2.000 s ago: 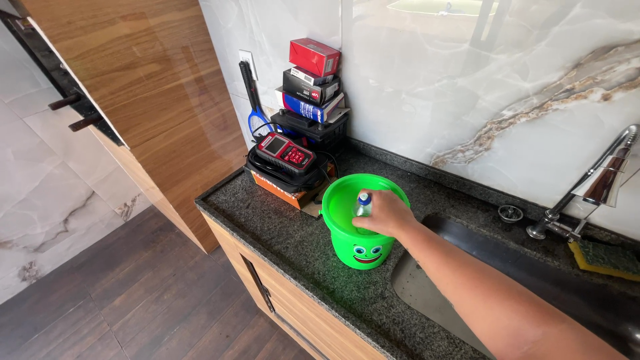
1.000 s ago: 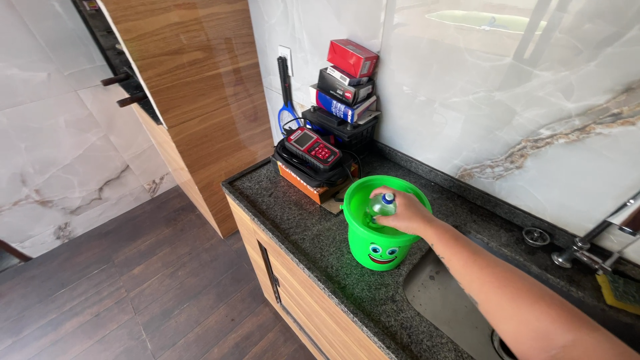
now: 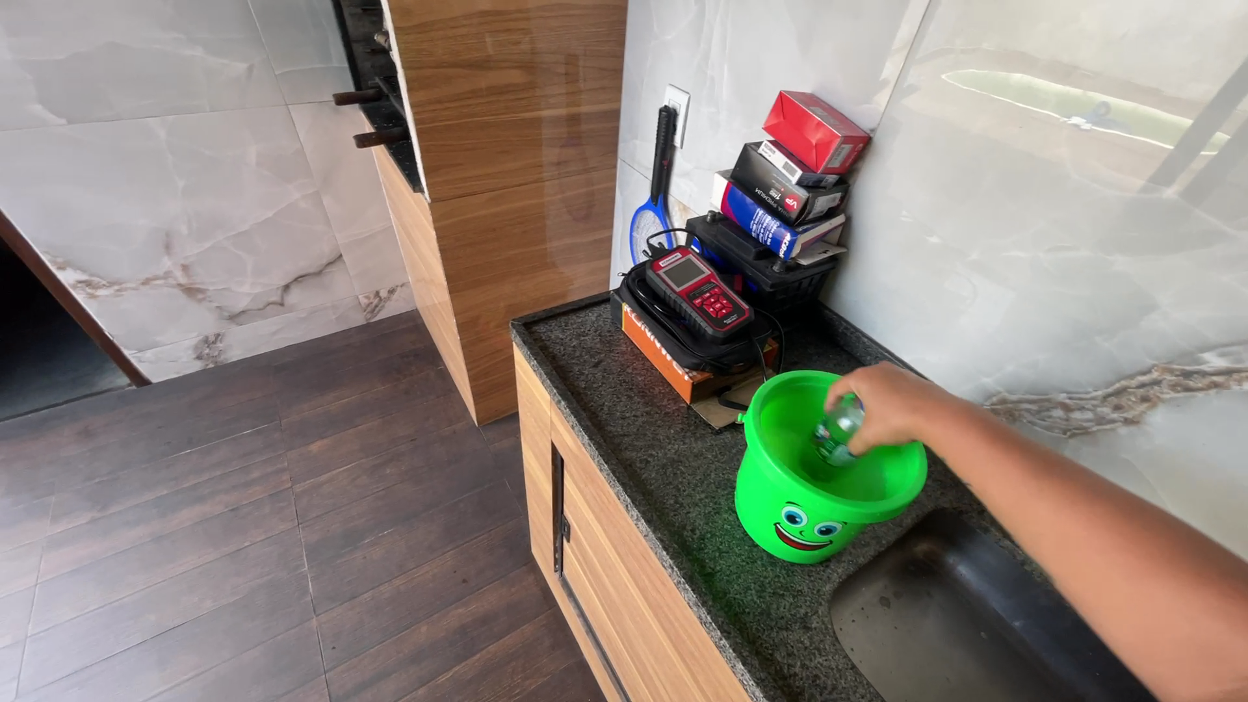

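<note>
A bright green plastic bucket point(image 3: 795, 478) with a smiling cartoon face stands on the dark speckled countertop, just left of the sink. My right hand point(image 3: 882, 405) reaches over its far right rim with the fingers around the upper part of a clear bottle point(image 3: 837, 434). The bottle is tilted and its lower part is inside the bucket. My fingers cover its top, and the bucket's bottom is hidden. My left hand is out of view.
A metal sink basin point(image 3: 907, 624) lies right of the bucket. Behind, a red-and-black handheld diagnostic scanner point(image 3: 697, 292) rests on a black case over an orange box point(image 3: 658, 351). Stacked boxes point(image 3: 780, 185) top a black battery point(image 3: 751, 258); a blue electric swatter point(image 3: 651, 219) leans on the wall.
My right hand has lowered the bottle deeper into the bucket; two seconds ago its blue cap showed near rim height. The view has swung to the left.
</note>
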